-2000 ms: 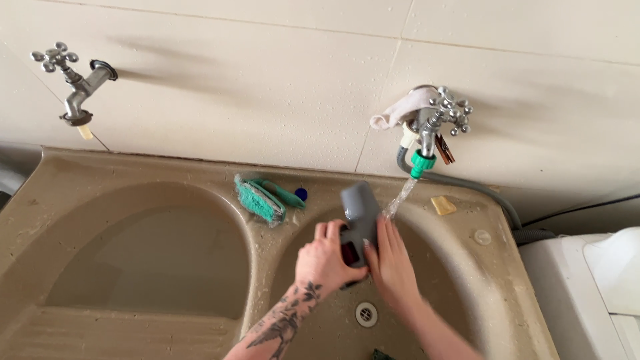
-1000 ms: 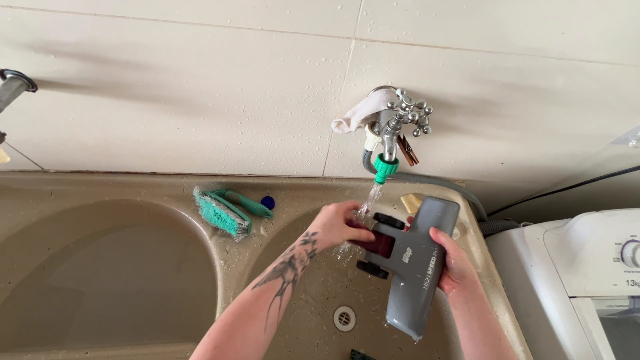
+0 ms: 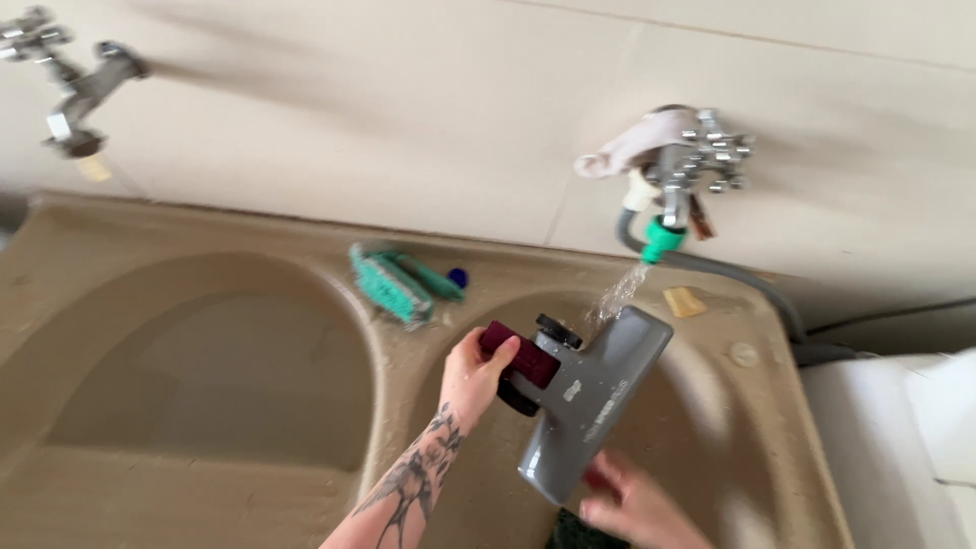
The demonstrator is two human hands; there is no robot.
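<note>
My left hand (image 3: 476, 370) grips the dark red neck of a grey plastic vacuum-cleaner floor head (image 3: 591, 400) with black wheels. The head is held at a slant over the right basin, its upper end by the water running from a chrome tap (image 3: 675, 179) with a green hose connector (image 3: 662, 238). My right hand (image 3: 629, 499), blurred, is just below the head's lower end; whether it touches the head cannot be told. Beneath it a dark green scouring pad (image 3: 579, 531) shows in part.
A green brush (image 3: 393, 286) and a blue cap (image 3: 458, 277) lie on the ledge between the basins. A yellowish soap piece (image 3: 685, 302) is behind the right basin. Another tap (image 3: 91, 95) is over the left basin (image 3: 221, 381). A white washing machine (image 3: 892, 427) stands at right.
My right hand has left the far side of the floor head and moved down to its lower end. My left hand still holds the neck. The head has turned to a steeper slant.
</note>
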